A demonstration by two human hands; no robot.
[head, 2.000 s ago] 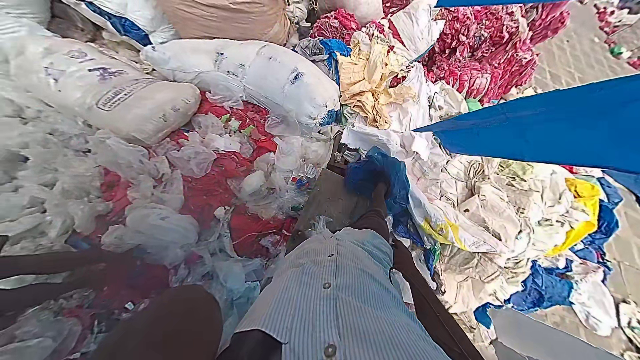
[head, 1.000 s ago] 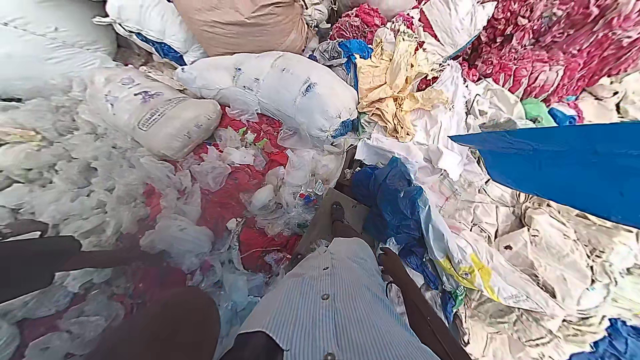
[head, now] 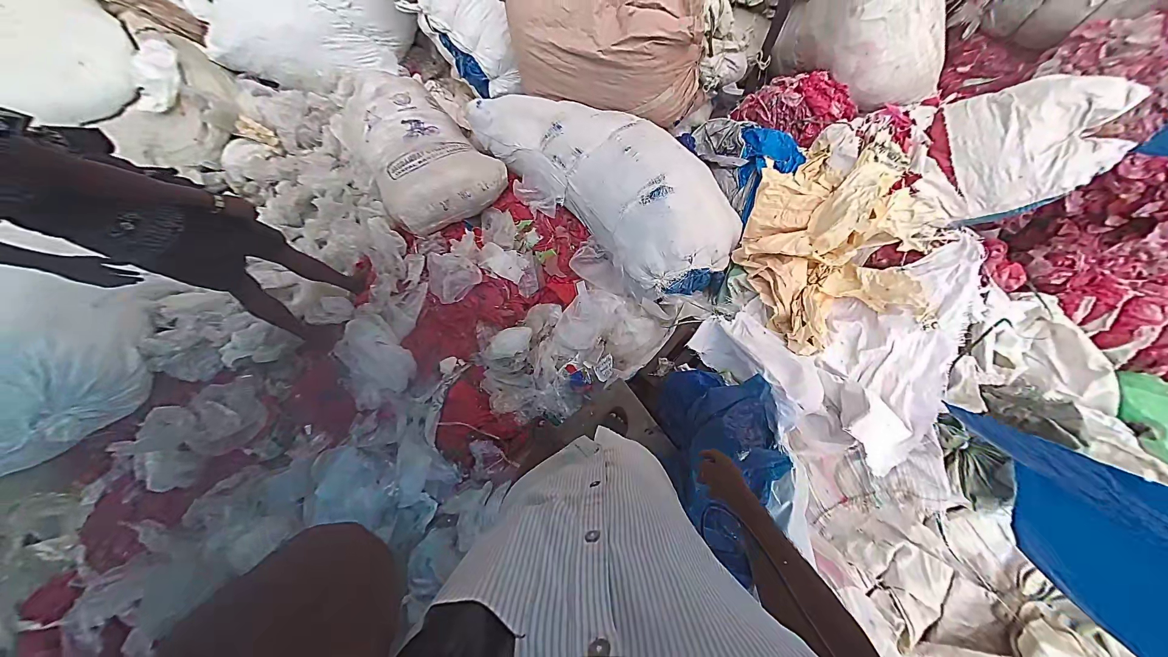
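My right hand is low in front of me, beside my striped shirt, over the crumpled blue plastic sheet. Its fingers look curled, but whether they grip the plastic cannot be told. My left hand does not show; a rounded dark shape, perhaps my knee, fills the lower left. Just beyond my shirt lies a flat grey-brown piece with a round dark hole or spot. Clear plastic bags and red plastic lie to its left, white sheeting to its right.
At the left a person in dark clothes bends with arms reaching down into the plastic. Stuffed white sacks and a large tan sack stand ahead. Yellowish cloth-like sheets lie right of them; a blue panel juts in from the right.
My right hand was farther forward at the blue plastic two seconds ago and is now nearer my body. More of the other person shows at the left. The view has shifted.
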